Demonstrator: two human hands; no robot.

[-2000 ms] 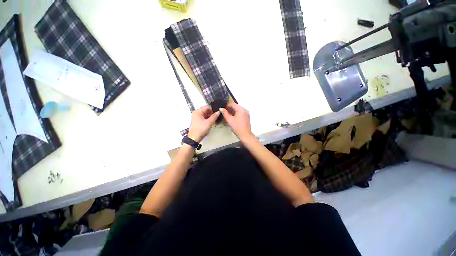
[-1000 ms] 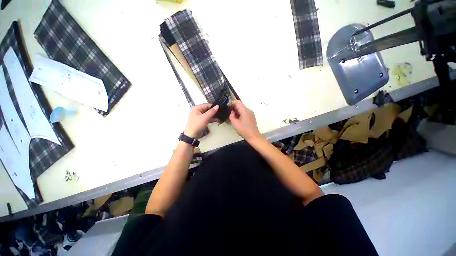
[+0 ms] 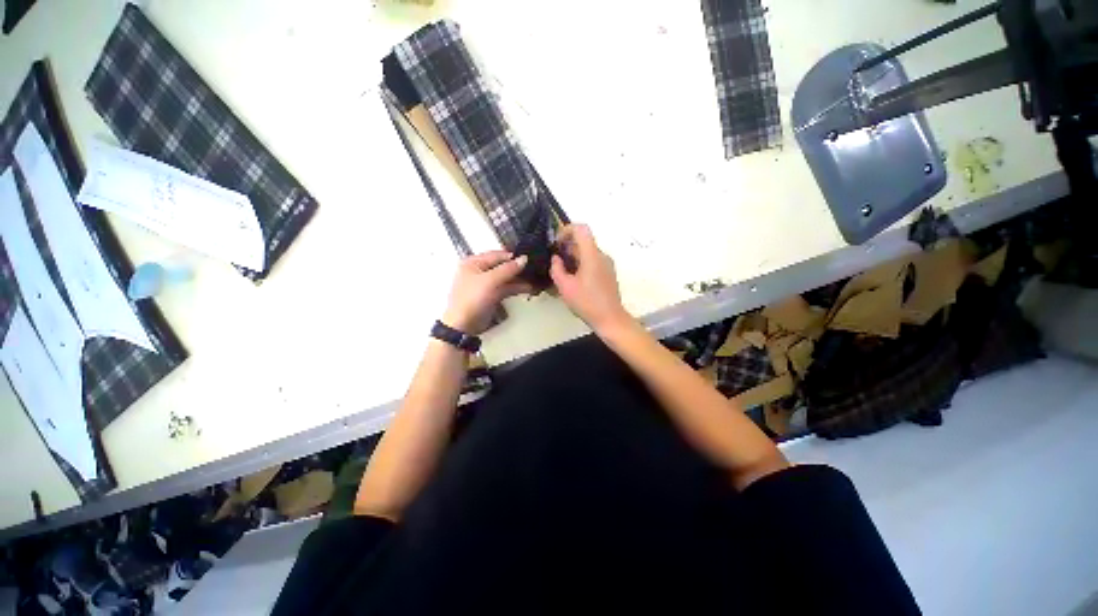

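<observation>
A long stack of black, grey and white plaid strips (image 3: pixel 470 114) lies slanted on the table in front of me. A tan backing piece (image 3: pixel 443 154) shows along its left side, with a thin plaid strip (image 3: pixel 424 181) beside it. My left hand (image 3: pixel 485 286) grips the dark near end of the stack with thumb and fingers. My right hand (image 3: pixel 585 279) pinches the same end from the right. The fingertips are close together, and the dark cloth between them is partly hidden. A dark band is on my left wrist.
A grey cutter base plate (image 3: pixel 869 163) stands at the right under the machine (image 3: pixel 1066 66). A plaid strip (image 3: pixel 742 78) lies left of it. White patterns (image 3: pixel 175 199) and plaid pieces (image 3: pixel 199 114) lie at the left. Tan and plaid scraps (image 3: pixel 867 295) lie below the table edge.
The view has shifted, so the base plate sits farther right and higher. The dark near end of the stack is bunched and lifted between my fingers. Both hands stay at that end.
</observation>
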